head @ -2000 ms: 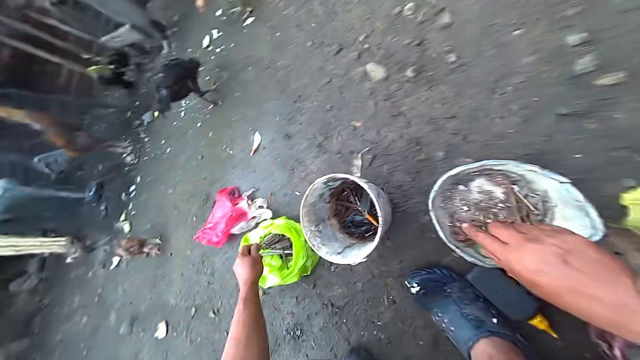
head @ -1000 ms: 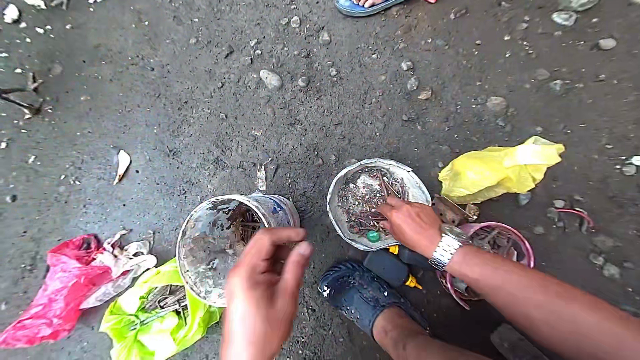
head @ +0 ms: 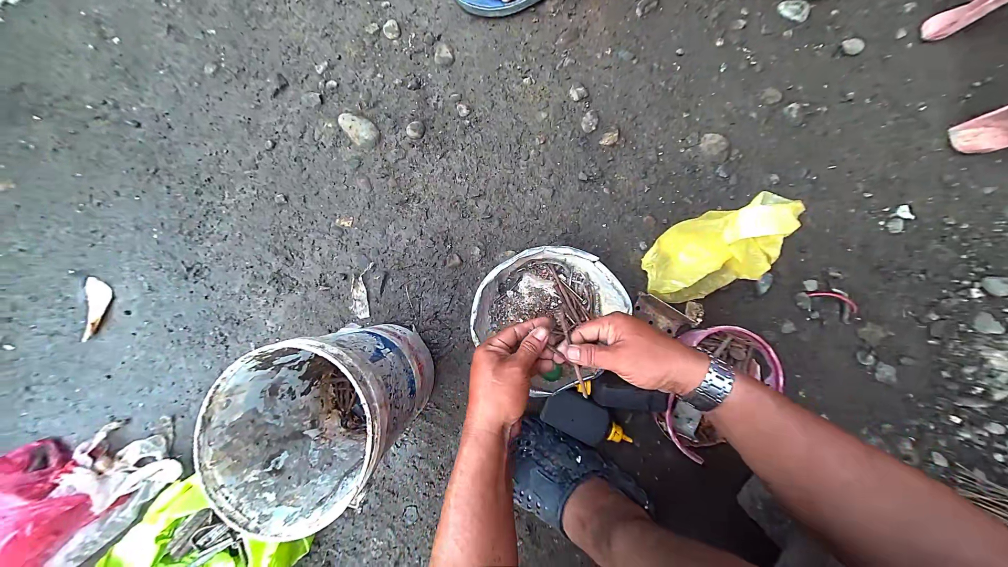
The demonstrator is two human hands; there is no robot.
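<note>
My left hand (head: 510, 364) and my right hand (head: 622, 352) meet over the near edge of a shallow whitish basin (head: 610, 287). My right hand, with a metal watch on its wrist, pinches a few thin rusty nails (head: 577, 364); the left fingertips touch them too. More rusty nails (head: 568, 291) and pale grit lie in the basin, with a green round thing (head: 551, 373) at its near side. Left of my hands leans a dirty plastic bucket (head: 364, 394), its mouth facing me, with dark rusty pieces deep inside.
Two black bottles with yellow tips (head: 579, 417) lie by my dark clog (head: 543, 465). A pink-rimmed container (head: 768, 350) of scrap is right of them, a yellow plastic bag (head: 720, 244) beyond. Green (head: 157, 524) and pink (head: 39, 496) bags lie lower left. Someone's blue sandal (head: 498, 6) shows at the top.
My left hand has moved right from beside the bucket to meet my right hand above the basin. My right hand has risen from the basin's contents with nails. The view has shifted.
</note>
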